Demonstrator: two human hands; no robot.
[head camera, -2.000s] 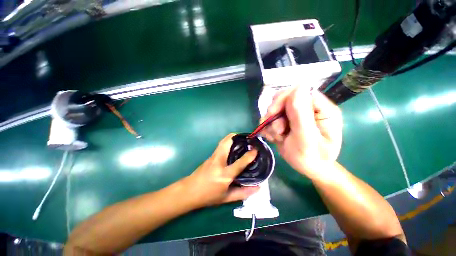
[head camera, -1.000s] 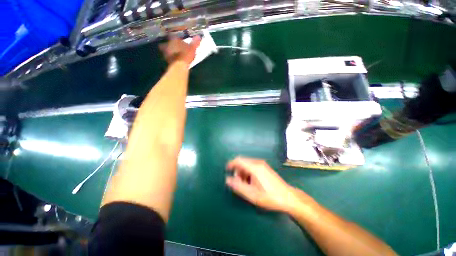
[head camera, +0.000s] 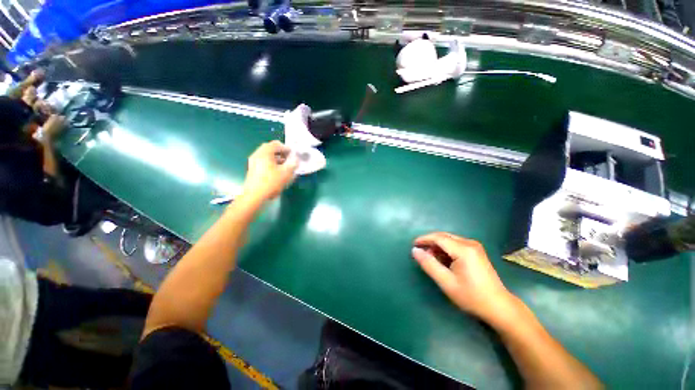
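My left hand (head camera: 268, 174) has its fingertips closed on the flared white base of a camera unit (head camera: 300, 131), left of centre. The unit's black inner part (head camera: 326, 123) faces right, with thin reddish wires at its end. A white tail cable (head camera: 222, 199) shows beyond my left hand. My right hand (head camera: 461, 276) is over the green bench (head camera: 366, 221) at centre right, fingers curled with a gap to the thumb; nothing visible is held.
Another white unit (head camera: 417, 61) lies beyond the metal rail (head camera: 434, 145), its cable pointing right. The screw feeder (head camera: 602, 187) stands at right, beside the black screwdriver (head camera: 663, 238), cut off by the edge. Another person (head camera: 30, 152) works at far left. A silver conveyor edge crosses the back.
The view has turned left. My left hand has released the earlier unit beyond the rail and come back onto another unit's base. My right hand no longer holds the red wires.
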